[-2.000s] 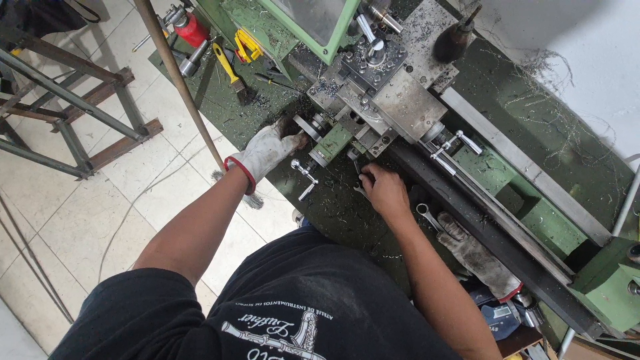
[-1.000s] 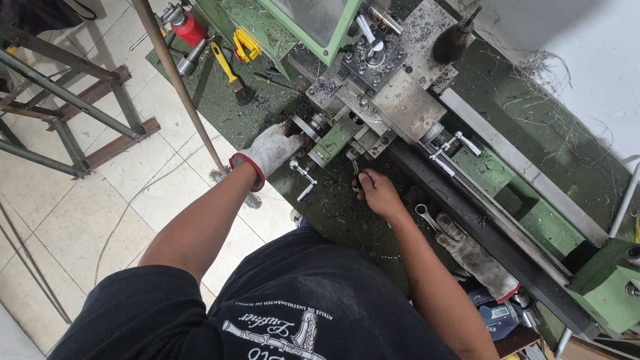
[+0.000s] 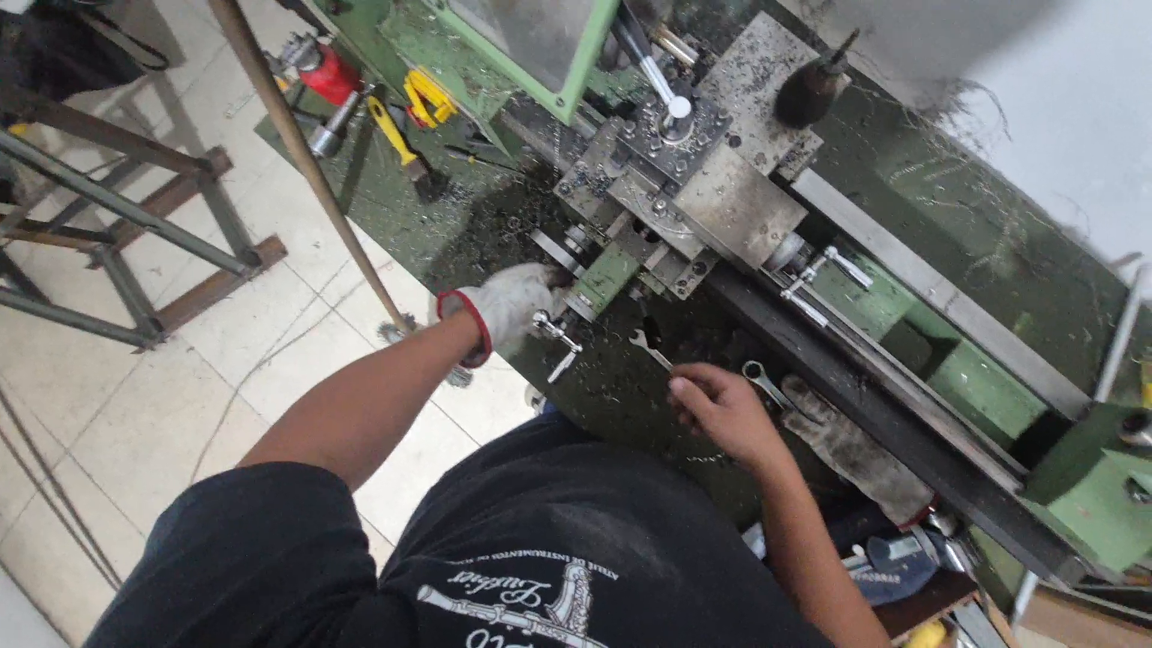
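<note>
A white work glove with a red cuff covers my left hand (image 3: 517, 306), which is at the handwheel side of a green metal lathe's cross slide (image 3: 607, 274); its fingertips are partly hidden, so its grip is unclear. My bare right hand (image 3: 720, 405) holds an open-end wrench (image 3: 650, 349) by its lower end, with the jaw pointing up and left, apart from the slide. A crank handle (image 3: 560, 342) lies between the two hands. Above them stands the tool post (image 3: 675, 130) with its lever, on a carriage strewn with metal chips.
A second wrench (image 3: 765, 382) and a dirty work glove (image 3: 855, 450) lie right of my right hand. A yellow-handled brush (image 3: 396, 135), a red canister (image 3: 331, 76) and a screwdriver (image 3: 481, 160) lie upper left. A broom (image 3: 315, 180) leans by the table edge. The lathe bed (image 3: 882, 378) runs lower right.
My right hand has drawn back from the cross slide, down and to the right, with the wrench now plainly visible in it. My left hand stays at about the same place.
</note>
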